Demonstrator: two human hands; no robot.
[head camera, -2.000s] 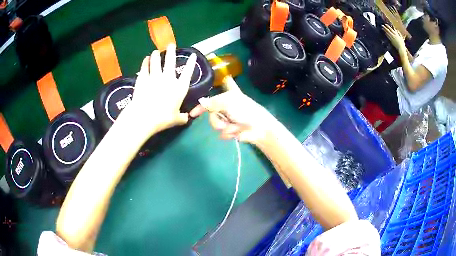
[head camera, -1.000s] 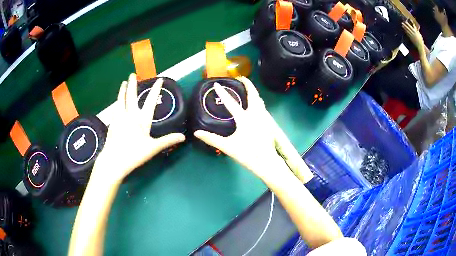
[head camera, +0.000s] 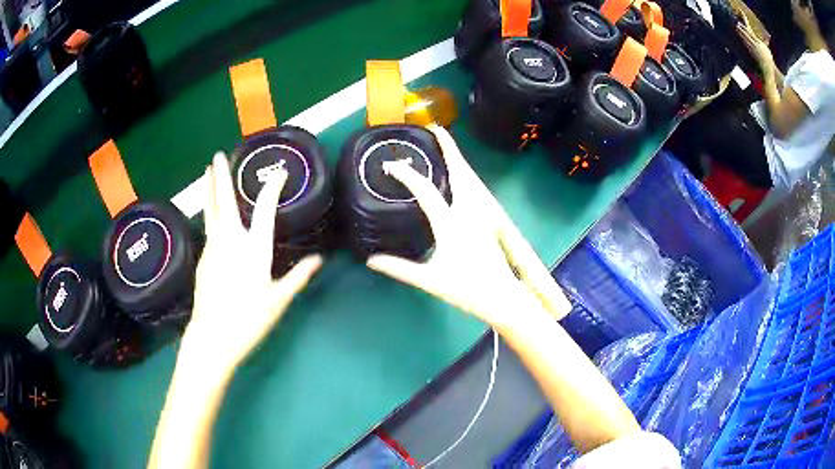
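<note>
Two black speakers with upright orange straps stand side by side in front of me, the left one (head camera: 298, 206) and the right one (head camera: 389, 220). Both show pale rings around white logos. My left hand (head camera: 240, 261) is at the left speaker's front left side, fingers spread, one fingertip on its top. My right hand (head camera: 458, 243) is at the right speaker's front right side, fingers apart, one fingertip on its logo. Neither hand visibly grips a speaker. A thin white cable (head camera: 490, 385) hangs past the bench edge; its upper end is hidden.
Two more speakers (head camera: 142, 258) stand at left, and several cluster (head camera: 522, 96) at upper right. A mallet has an amber head (head camera: 432, 107) behind the right speaker and a pale handle (head camera: 536, 279) beside my right hand. Blue crates (head camera: 787, 366) are lower right. A person's arm (head camera: 778, 92) shows upper right.
Two seconds ago my right hand held the white cable near a speaker; the cable is now out of my fingers. Since one second ago, my left fingers have drawn back from the left speaker's far side.
</note>
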